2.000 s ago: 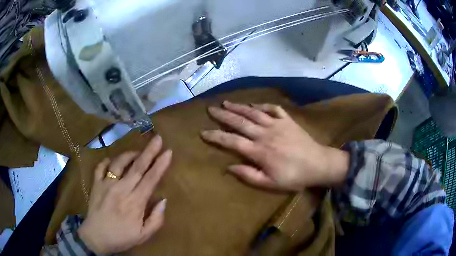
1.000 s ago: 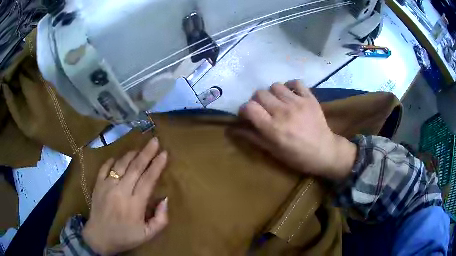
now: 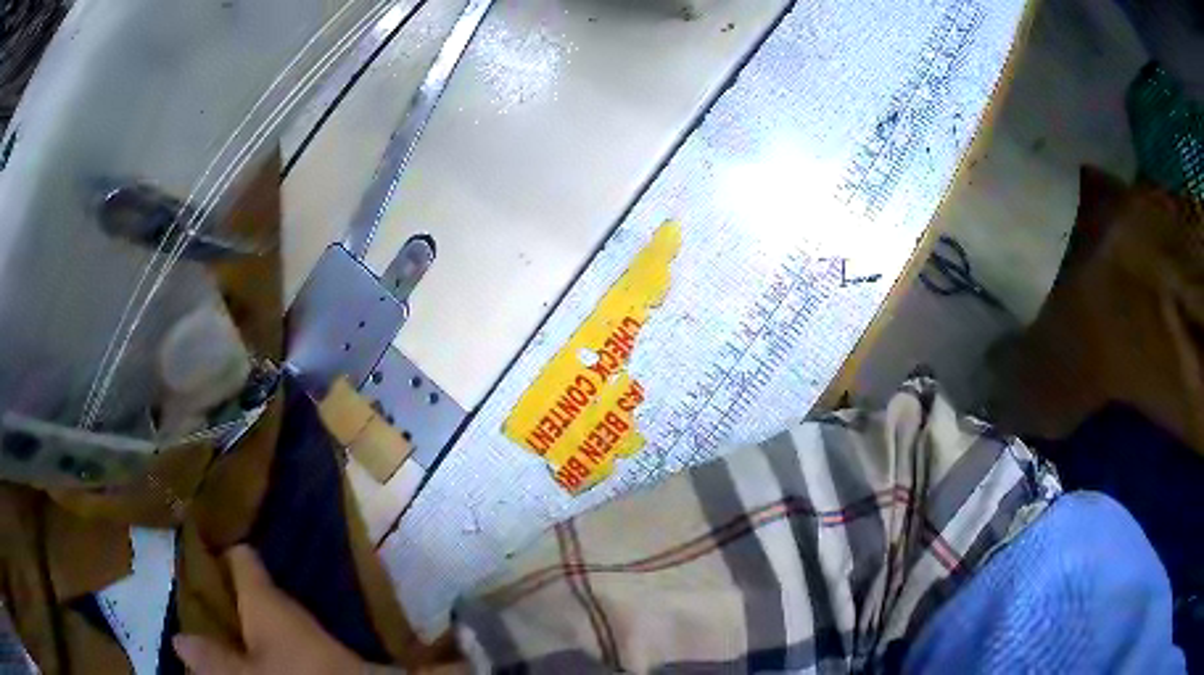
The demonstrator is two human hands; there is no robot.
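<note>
The brown garment with navy cloth (image 3: 293,508) lies bunched at the lower left, under and beside the white sewing machine head (image 3: 79,264). My right hand (image 3: 284,640) is on the brown and navy cloth at the bottom edge, partly cut off; whether it grips the cloth is unclear. My left hand is not in view. A light brown strip (image 3: 363,429) lies beside the presser foot area, over the silver plate (image 3: 346,317). White threads run along the machine head.
A torn yellow label (image 3: 594,376) with red print is on the white table, near a printed scale (image 3: 753,350). Dark scissors (image 3: 961,274) lie beyond the table's wooden edge at right. My plaid sleeve (image 3: 739,528) crosses the front edge. Green basket (image 3: 1169,132) at upper right.
The view has turned and shifted right. The garment has moved off the table's middle, uncovering plates and label. My right hand has moved to the lower left; my left hand has left view.
</note>
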